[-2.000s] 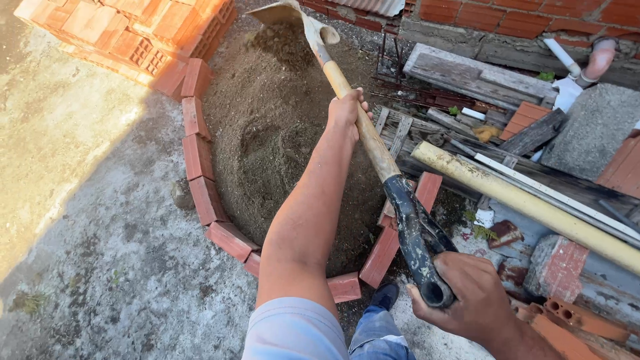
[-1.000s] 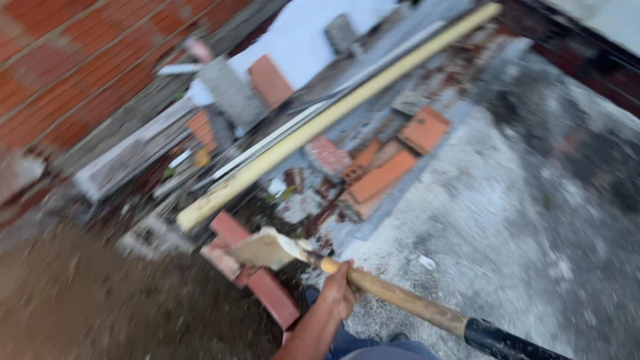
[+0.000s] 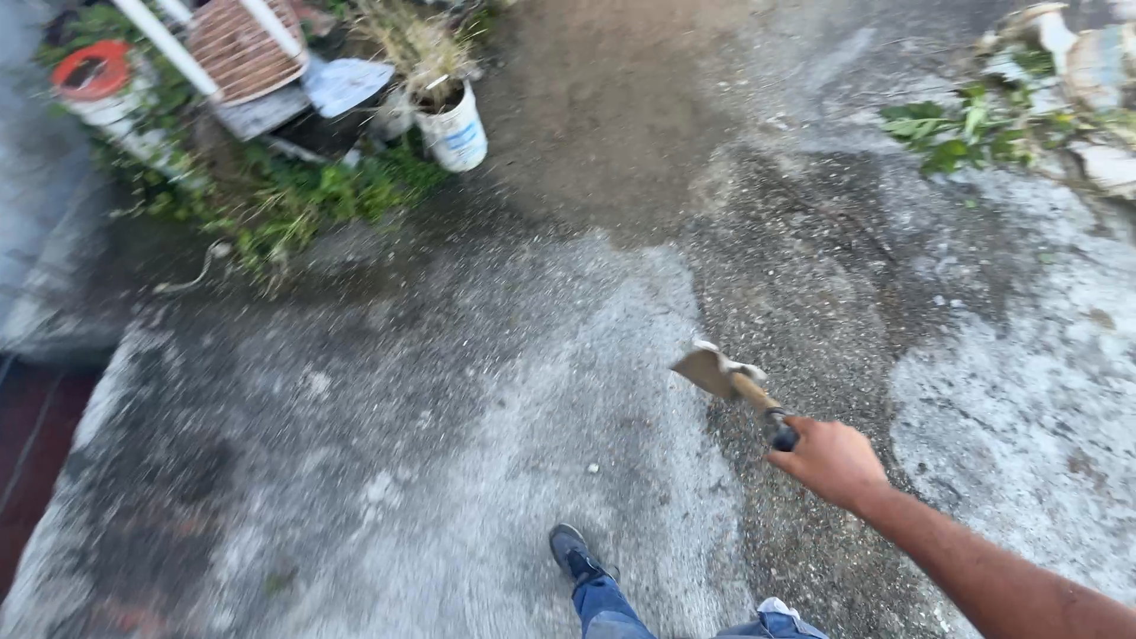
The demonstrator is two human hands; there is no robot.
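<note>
My right hand [image 3: 830,457] is closed around the black grip of a shovel [image 3: 753,389], whose handle points away from me and is strongly foreshortened. Beyond the short visible stretch of wooden shaft, the shovel's metal blade [image 3: 706,371] shows over the concrete ground [image 3: 532,399]. My left hand is out of the frame.
At the upper left, a white bucket [image 3: 457,133] holding dry grass stands beside green weeds [image 3: 328,191], a wicker seat [image 3: 244,49] and a bucket with a red-orange rim [image 3: 91,71]. Leafy cuttings [image 3: 963,129] and pale sacks [image 3: 1105,67] lie at the upper right. A dark red surface [image 3: 40,444] borders the concrete at left.
The view has swung from the sand pile, bricks and scrap to another stretch of yard. My left hand, on the shovel shaft two seconds ago, has left the view; my right hand holds the shovel.
</note>
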